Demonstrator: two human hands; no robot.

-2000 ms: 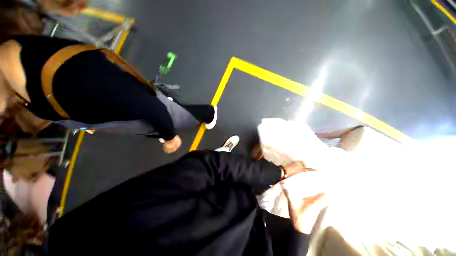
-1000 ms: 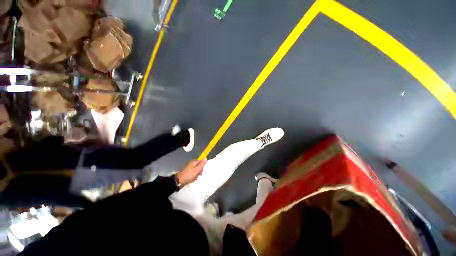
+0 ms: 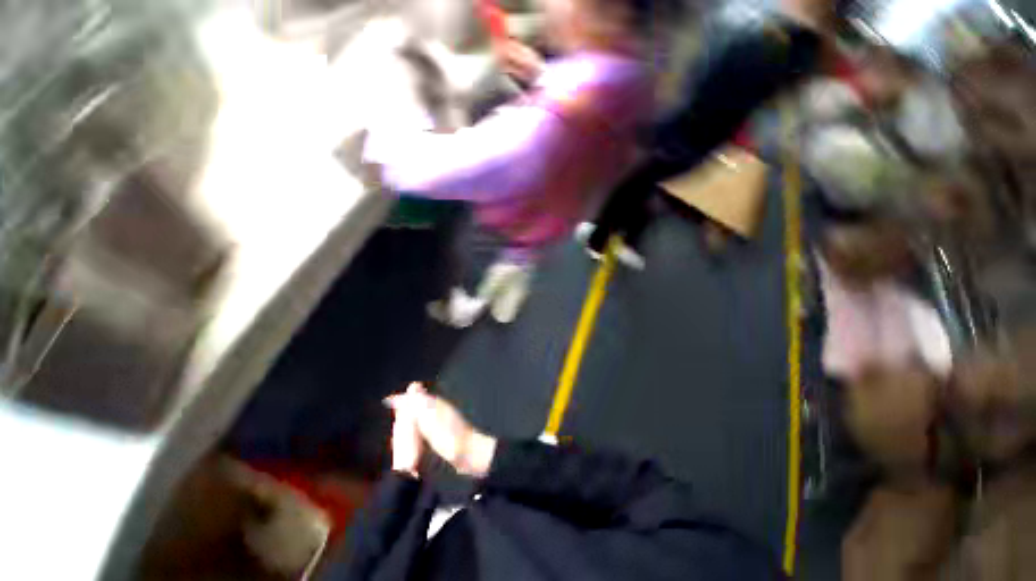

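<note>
My left hand and my right hand are close together in front of my dark jacket, at the lower middle. They seem to touch, with fingers pointing up and forward. Both are blurred, and no object can be made out in them. To their left is the edge of a long white-topped table. A red and brown box with pale rubbish inside stands low beside the table.
A person in a pink and purple top stands at the table ahead. Another person in dark clothes is behind. A brown carton is near them. Racks with brown pieces line the right, past a yellow floor line.
The view has swung round, bringing the table to the left and the racks to the right. My right hand, earlier apart, is now up against my left hand. The red box now shows lower left.
</note>
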